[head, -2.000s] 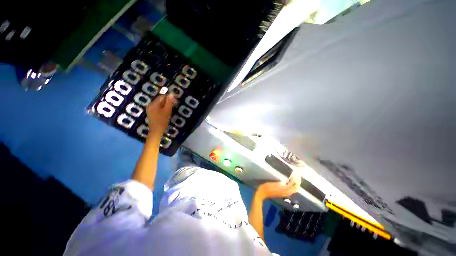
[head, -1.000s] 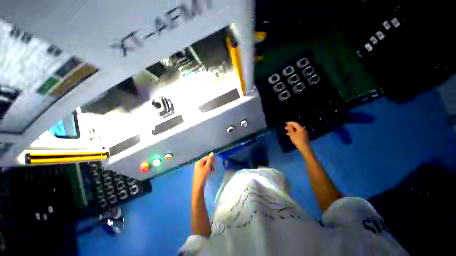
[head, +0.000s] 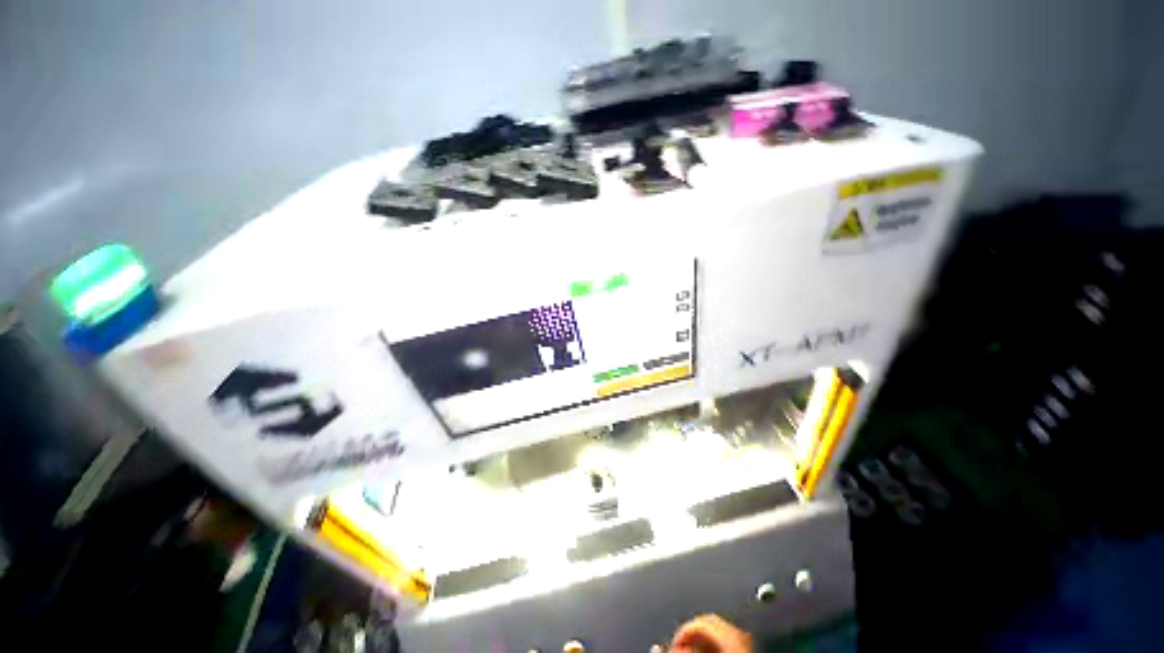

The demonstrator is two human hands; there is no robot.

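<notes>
One hand, by its place most likely my left hand [head: 710, 634], shows only in part at the bottom edge, in front of the machine front panel [head: 664, 580]. It is blurred and cut off, so its fingers and any hold are hidden. My right hand is out of the picture. Two pale start buttons [head: 784, 587] sit on the panel to the right of the hand. A small dark fixture [head: 600, 489] stands in the bright opening. I cannot tell if it holds a workpiece.
The white machine hood [head: 511, 274] carries a lit screen [head: 549, 351]. Yellow-and-black bars [head: 830, 431] flank the opening. A green-lit lamp [head: 102, 283] is at the left. Metal parts [head: 485, 172] and a pink box [head: 791, 112] lie on top. A black tray with rings [head: 894, 485] is at the right.
The view has swung up from the front panel and trays to the hood and screen. My right hand and the right tray's near part have left the picture.
</notes>
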